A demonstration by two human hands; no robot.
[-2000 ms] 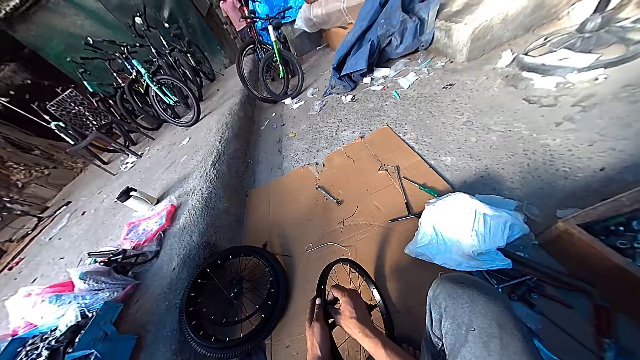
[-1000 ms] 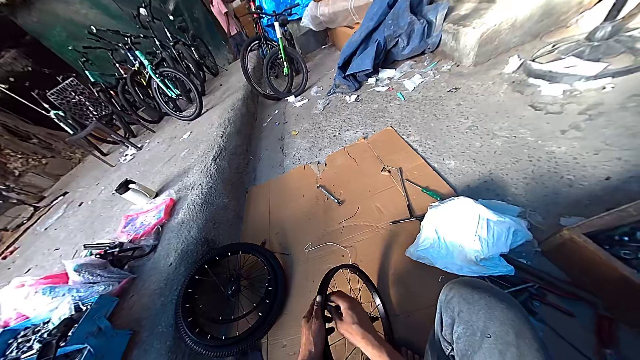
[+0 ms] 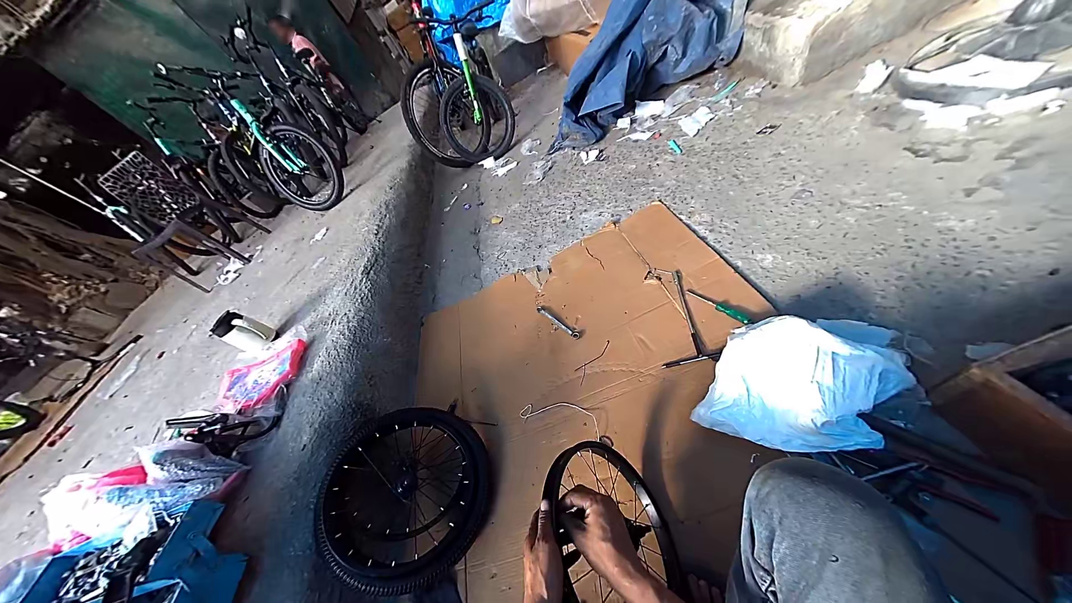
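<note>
A spoked bicycle wheel rim (image 3: 641,494) stands tilted low in the centre, over a cardboard sheet (image 3: 502,352). My left hand (image 3: 543,557) is on the rim's left side, thumb up against it. My right hand (image 3: 599,532) reaches in over the spokes with curled fingers near the rim's left edge; whatever is between those fingers is hidden. Left of my hands lies a wheel with a black tyre (image 3: 477,494). On the cardboard are a metal spanner (image 3: 559,322), a T-handled tool (image 3: 688,322), a green-handled screwdriver (image 3: 730,312) and a bent wire (image 3: 565,405).
A white plastic bag (image 3: 800,381) sits right of the cardboard, beside my knee and a wooden box (image 3: 1005,394). A concrete ledge (image 3: 360,293) runs along the left, with a blue box of parts (image 3: 197,544). Several bicycles (image 3: 285,159) and a person (image 3: 310,54) are farther back.
</note>
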